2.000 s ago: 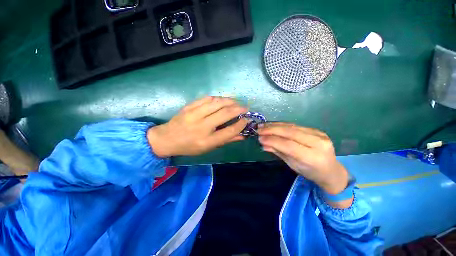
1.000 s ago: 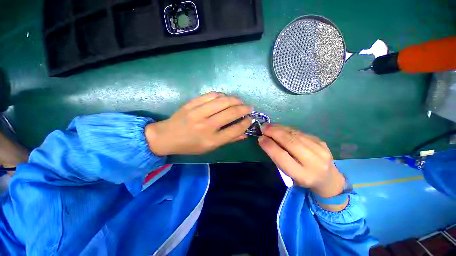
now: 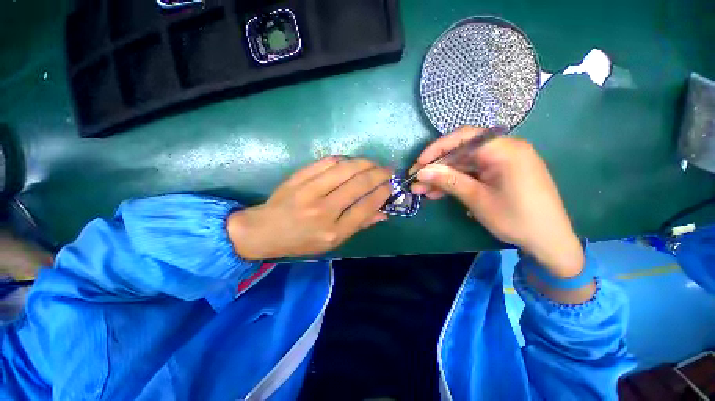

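Note:
My left hand holds a watch case at its fingertips, low over the green mat near the bench's front edge. The case has a shiny silver rim; its left part is hidden by my fingers. My right hand holds thin grey tweezers between thumb and fingers, slanting down left. The tweezers' tip is at the top of the case; whether it touches is too small to tell. A blue band is on my right wrist.
A black foam tray at the upper left holds a watch case and part of another. A round screw dish stands behind my right hand. A torn white patch is right of it. A plastic bag lies at the right edge. Another person's blurred arm shows at far left.
My right hand has turned and moved up right, and tweezers now show in it. The orange screwdriver seen at the right one second ago is out of view.

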